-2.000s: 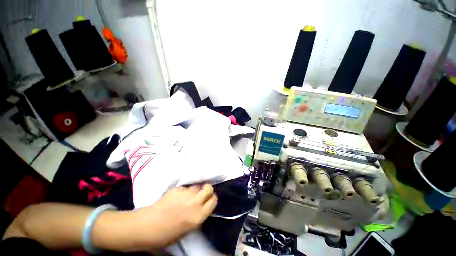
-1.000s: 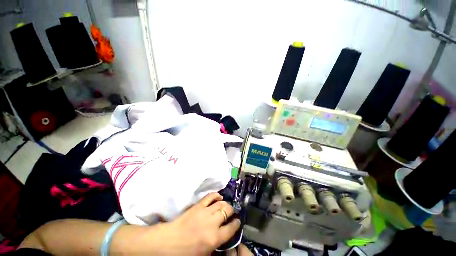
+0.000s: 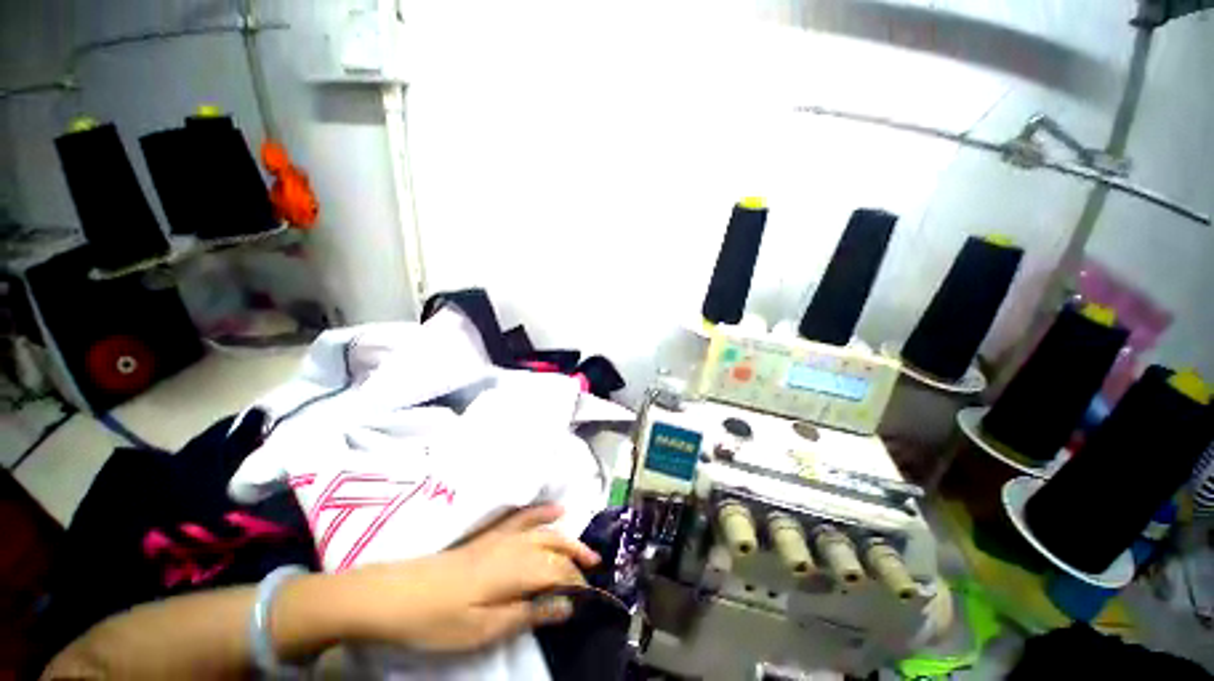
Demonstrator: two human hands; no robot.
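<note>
A white garment (image 3: 400, 439) with pink line print lies heaped left of the cream overlock machine (image 3: 786, 506). Its black part (image 3: 593, 639) runs up to the dark needle area (image 3: 639, 543). My left hand (image 3: 493, 579), with a pale bracelet on the wrist, lies on the garment just left of the needle area. Its bent fingers and thumb hold the cloth by the black edge. The cloth under the palm is hidden. My right hand is not in view.
Black cloth with pink print (image 3: 213, 543) lies at the left. Black thread cones (image 3: 965, 306) stand behind and right of the machine, below a metal rail (image 3: 932, 129). Bright green cloth (image 3: 961, 625) and dark cloth (image 3: 1105, 655) lie at the lower right.
The view has tilted up, showing more wall and rail. My left hand has moved to the needle area, then slightly back left. Fingertips at the bottom edge one second ago are out of view.
</note>
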